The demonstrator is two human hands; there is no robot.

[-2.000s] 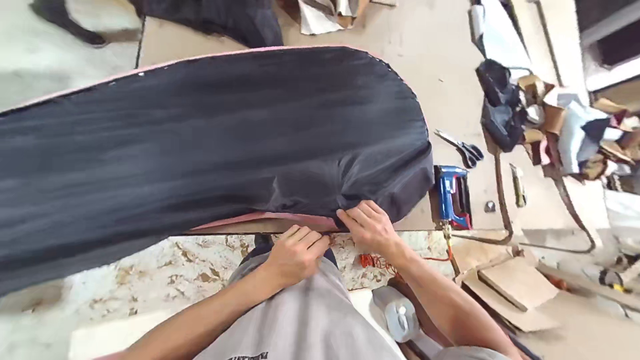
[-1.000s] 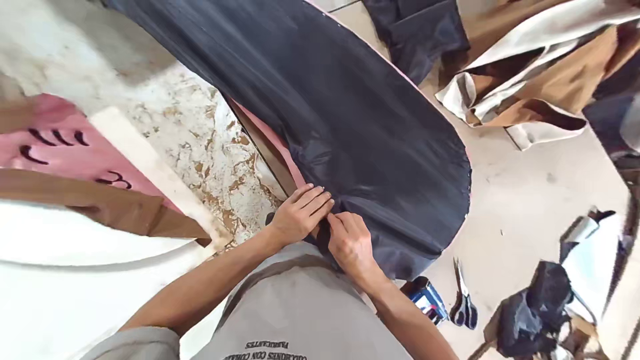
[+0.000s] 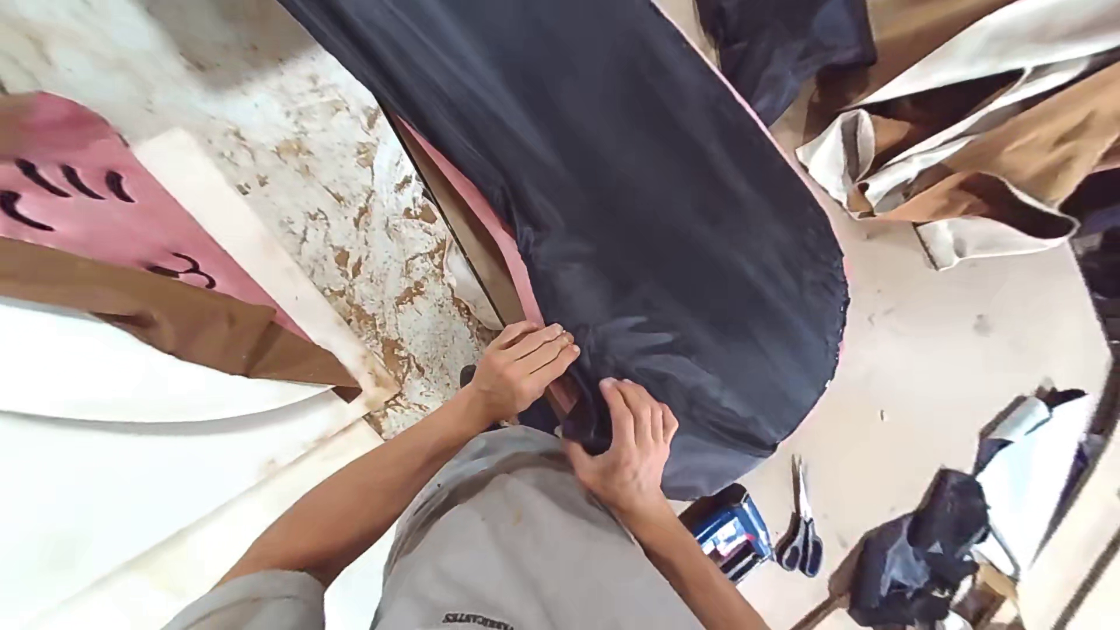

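Observation:
A long panel with a rounded end, covered in black fabric (image 3: 674,236), lies on the worktable, with pink material (image 3: 490,219) showing along its near edge. My left hand (image 3: 523,367) rests at that edge, its fingers bent over the pink strip and the black fabric's border. Just right of it, my right hand (image 3: 628,437) grips a bunched fold of the black fabric between thumb and fingers. Close to the rounded end lie a blue staple gun (image 3: 731,529), partly hidden by the panel and my forearm, and scissors (image 3: 801,525) with dark handles.
Brown and white material (image 3: 962,175) is heaped at the upper right, beside dark fabric (image 3: 787,52). Black and white scraps (image 3: 927,542) lie at the lower right of the tabletop (image 3: 945,350). At left, a pink piece with black marks (image 3: 79,192) lies by a pale board (image 3: 254,271).
The view has turned strongly since two seconds ago. Since one second ago, my right hand has shifted slightly away from the left and folded fabric now shows between them.

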